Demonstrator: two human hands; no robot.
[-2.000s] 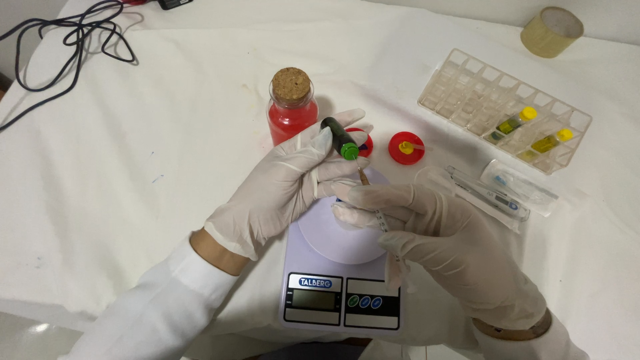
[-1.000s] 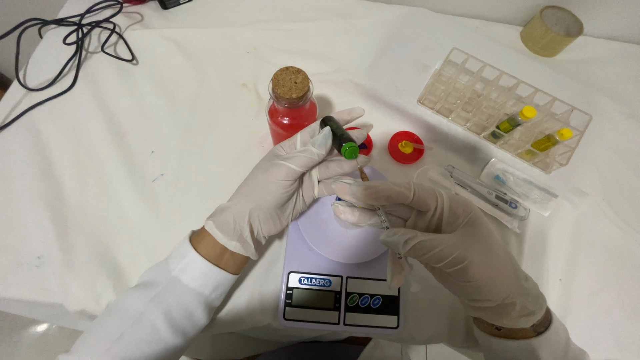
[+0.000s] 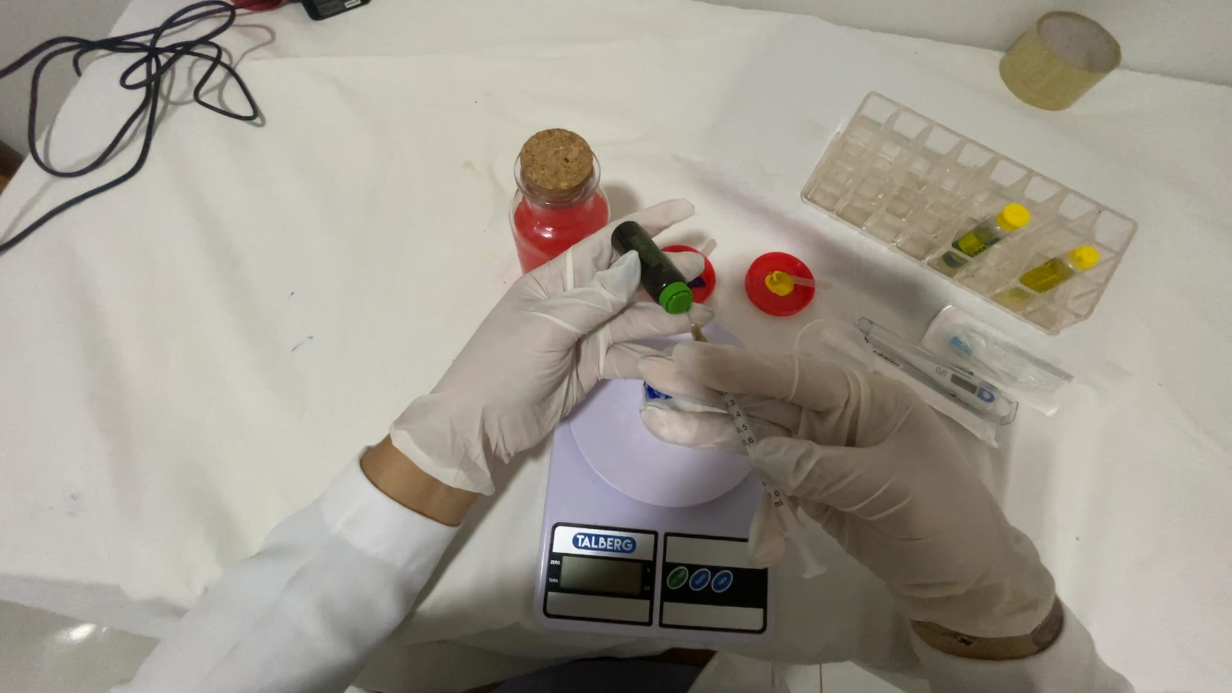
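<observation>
My gloved left hand (image 3: 539,346) holds a dark vial with a green cap (image 3: 653,268), tilted so that the cap points down and to the right. In my gloved right hand (image 3: 828,433) is a small graduated syringe (image 3: 754,445), its upper end near the green cap; whether the needle enters the cap I cannot tell. Both hands are above a lilac Talberg kitchen scale (image 3: 659,481), whose display looks blank. Something blue, partly hidden by my right fingers, shows over the scale's round plate. A corked glass bottle of red liquid (image 3: 560,226) stands behind my left hand.
Two red lids or dishes lie beyond my hands, one (image 3: 780,283) holding a yellow piece. At the right are a clear tube rack (image 3: 972,212) with two yellow-capped tubes, a digital thermometer (image 3: 938,371) and a clear packet. Tape (image 3: 1061,60) stands at the back; black cable (image 3: 144,87) lies left.
</observation>
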